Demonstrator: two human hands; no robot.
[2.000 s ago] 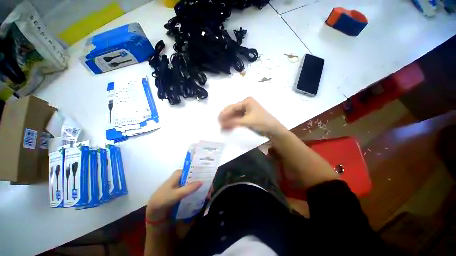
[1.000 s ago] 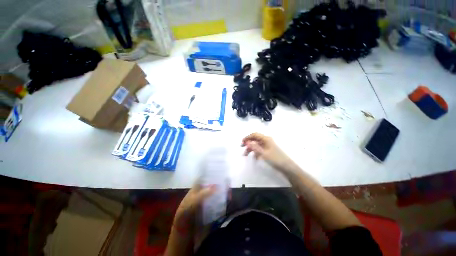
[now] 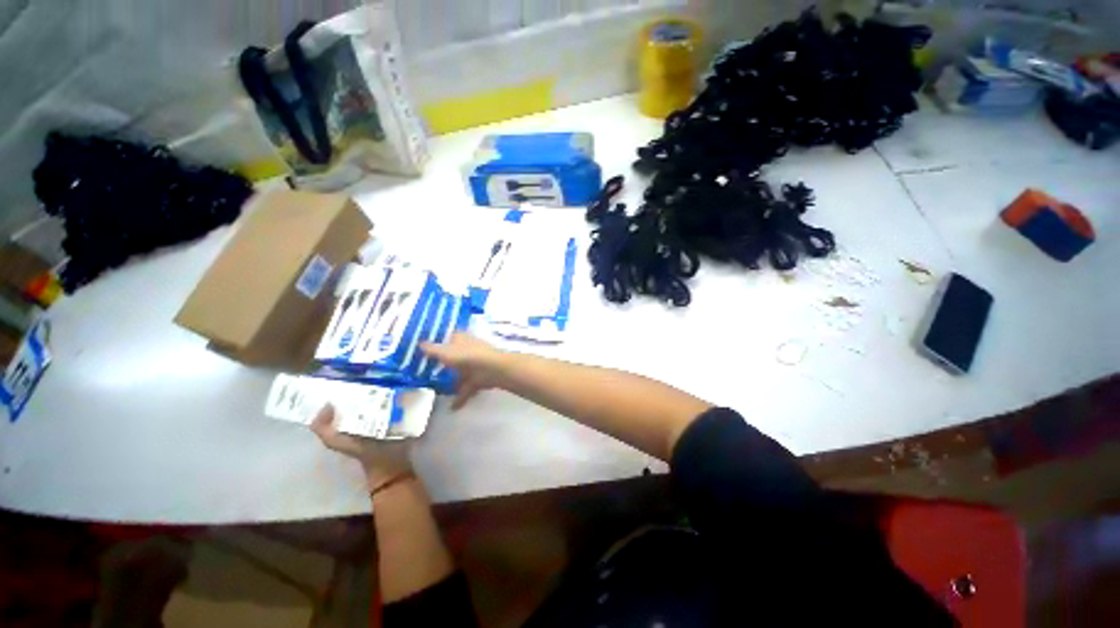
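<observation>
My left hand (image 3: 369,450) holds a retail box (image 3: 349,405), white printed face up, low over the table in front of the packed boxes. My right hand (image 3: 469,366) touches the right end of the row of packed boxes (image 3: 391,321); its fingertips are partly hidden, and whether it grips a box cannot be told. The packed boxes lean side by side, with cable pictures and blue sides showing. The white-and-blue flat box blanks (image 3: 531,280) lie just behind my right hand.
Brown carton (image 3: 273,272) behind the packed boxes at left. Larger blue box (image 3: 533,169) at back centre. Black cable pile (image 3: 737,160) behind and right, another black heap (image 3: 129,202) far left. Smartphone (image 3: 956,323) and orange-blue ring (image 3: 1048,225) at right. Yellow container (image 3: 669,69) at back.
My left hand has moved forward and left from my lap with the retail box, which is now turned sideways. My right hand has moved left to the packed boxes.
</observation>
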